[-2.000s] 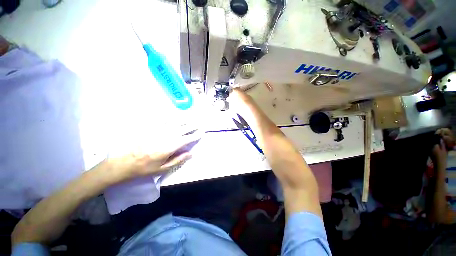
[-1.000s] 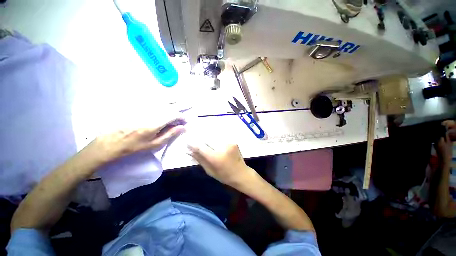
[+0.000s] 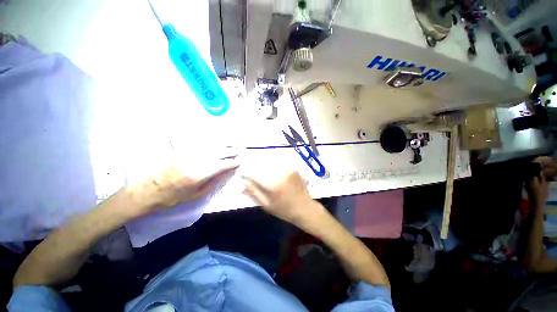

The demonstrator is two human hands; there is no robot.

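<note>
A lilac fabric piece lies under my left hand and hangs over the table's front edge; its upper part washes out to white under the lamp. My left hand is flat on it, fingers pointing right. My right hand is at the front edge, just right of my left fingertips, fingers bent and blurred; whether it pinches the fabric edge cannot be told. The presser foot and needle area of the sewing machine is above both hands. Blue-handled snips and grey tweezers lie right of the needle.
A bright blue bottle-shaped tool lies left of the needle. A larger lilac fabric heap is at the left. The black bobbin winder wheel and a wooden stick over the table edge are at right. A person's arm shows at far right.
My right hand has come from beside the needle down to the front edge near my left hand, uncovering the tweezers. My left hand stays on the fabric. The view has shifted slightly.
</note>
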